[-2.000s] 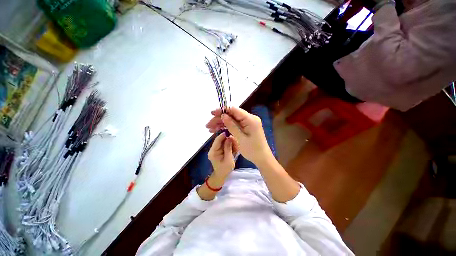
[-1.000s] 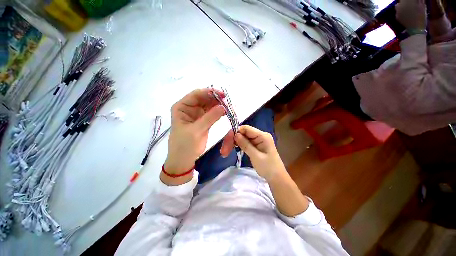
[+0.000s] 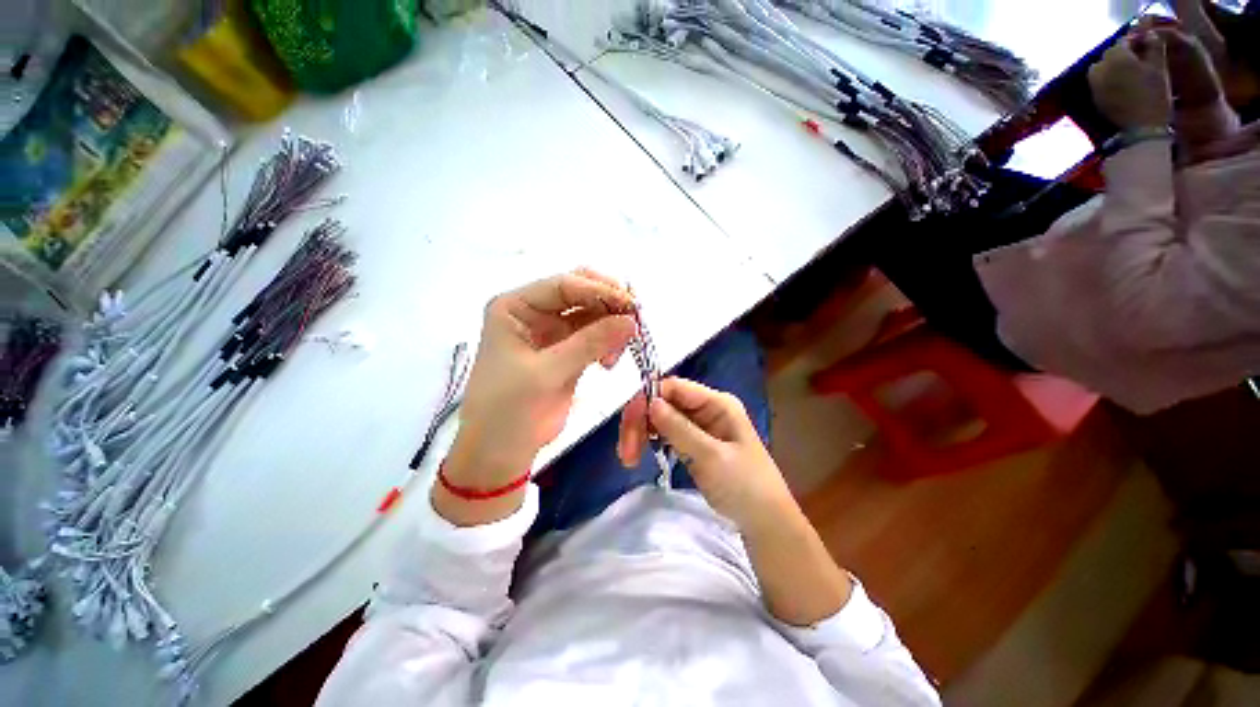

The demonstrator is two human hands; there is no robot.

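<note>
My left hand point(image 3: 532, 366), with a red string at the wrist, pinches the upper ends of the thin lead wires point(image 3: 644, 352) between thumb and fingers. My right hand point(image 3: 705, 435) grips the same wires lower down, near where the white cable point(image 3: 663, 467) starts. The cable hangs towards my lap. The wires run upright between the two hands, above the table's front edge. The wire tips are mostly hidden by my left fingers. I cannot tell whether a housing is between them.
Harness bundles point(image 3: 166, 401) lie at the left. A lone cable point(image 3: 332, 559) with an orange-red band lies nearer. More bundles point(image 3: 829, 83) lie at the upper right. A few small whitish pieces point(image 3: 336, 340) lie beside the left bundles. A neighbouring person point(image 3: 1133, 263) and a red stool point(image 3: 926, 401) are at the right.
My left hand has moved from low on the cable up to the wire tips. My right hand has moved down to the wires' base. The view has shifted slightly.
</note>
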